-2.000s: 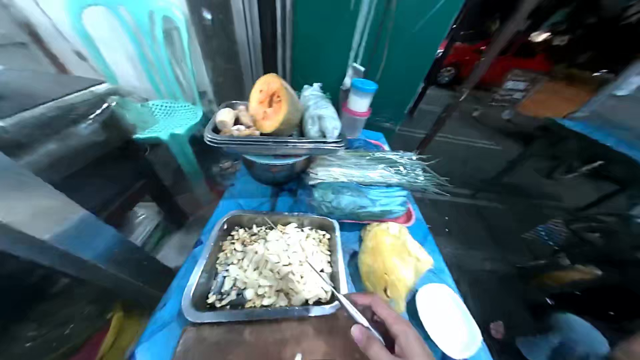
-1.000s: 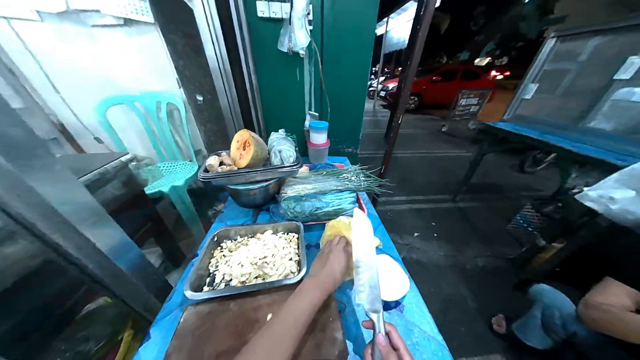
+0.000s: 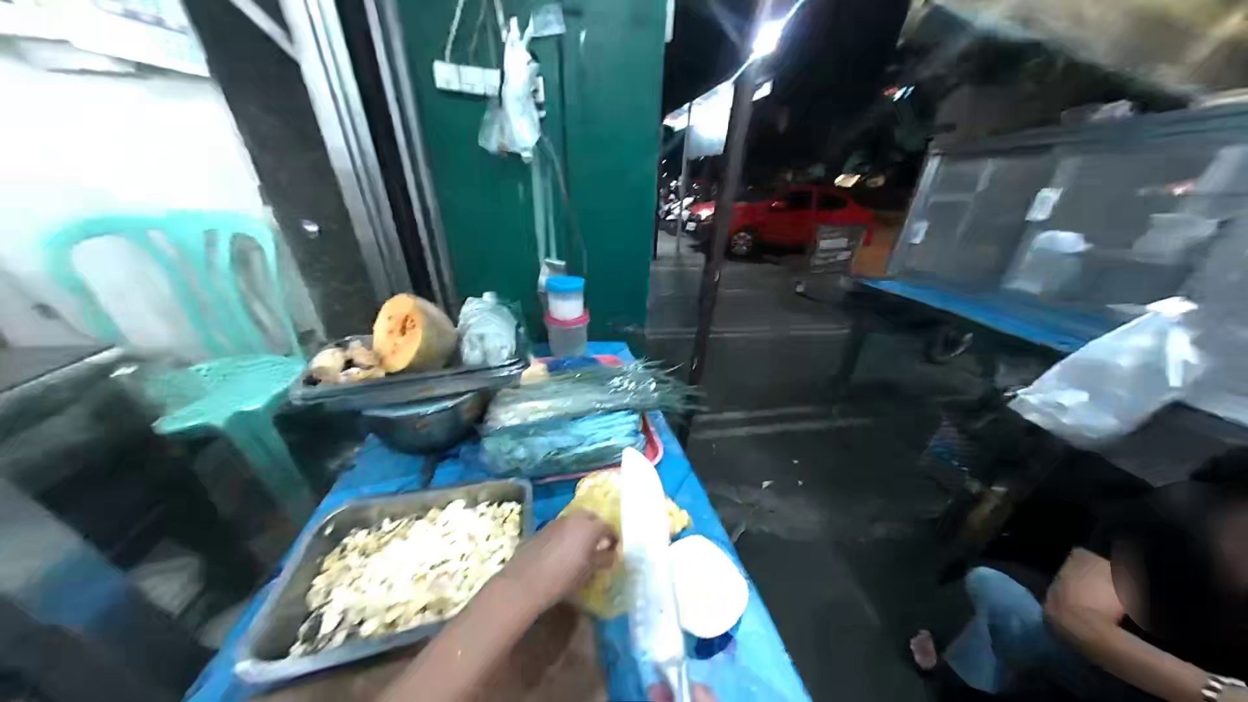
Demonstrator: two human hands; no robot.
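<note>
My left hand (image 3: 582, 542) reaches over the board and touches a yellow lumpy item (image 3: 603, 497), perhaps in a bag; its fingers are partly hidden. At the bottom edge my right hand (image 3: 682, 693) is closed around the handle of a large knife (image 3: 645, 565), blade pointing up and away, in front of the yellow item. Left of my hands, a metal tray (image 3: 255, 624) holds chopped pale pieces (image 3: 414, 570). A brown cutting board (image 3: 546, 653) lies nearest me, partly under my left forearm. Right of the knife is a white round item (image 3: 708, 587).
Behind lie bagged long green vegetables (image 3: 575, 439), a dark bowl (image 3: 424, 425), a tray (image 3: 419, 383) with a cut squash (image 3: 413, 334), and stacked containers (image 3: 565, 314). A green plastic chair (image 3: 229, 385) stands left. A seated person (image 3: 1102, 595) is at lower right, below a cart (image 3: 1033, 322).
My left hand has come into view since two seconds ago and stays at the yellow item. The knife, earlier over the tray, is now upright at the right. The view has tilted up.
</note>
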